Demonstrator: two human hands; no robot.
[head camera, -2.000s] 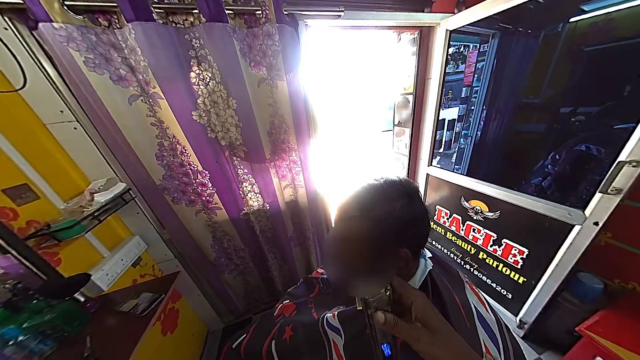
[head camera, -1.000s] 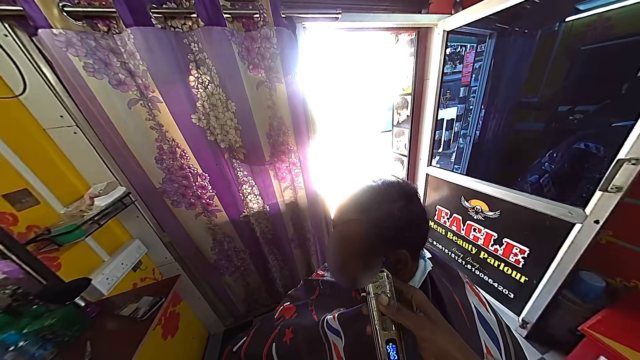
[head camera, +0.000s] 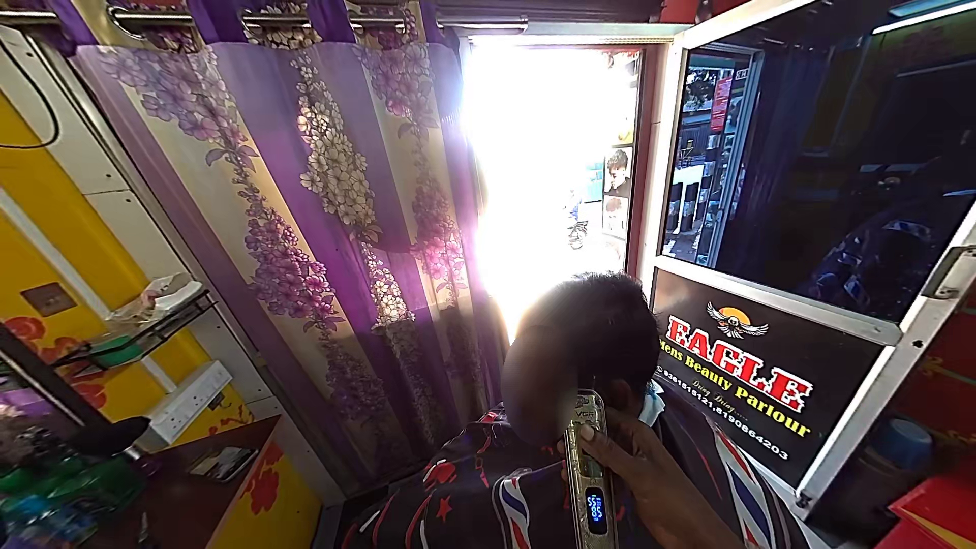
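Note:
My right hand is closed around a VGR hair trimmer, its thumb on the front of the metallic body and a lit display low on it. The trimmer's head is up at the side of a seated person's head, just in front of the ear. A dark barber's cape with red, white and blue prints covers the person's shoulders, and a pale strip shows at the neck. My left hand is not in view.
A floral curtain hangs behind the person, beside a bright doorway. At right stands a glazed door with a printed lower panel. On the left are a wall shelf, a socket strip and a counter with bottles.
The trimmer has come up along the side of the person's face since the earliest frame, and more of its body and display shows. My right hand still holds it.

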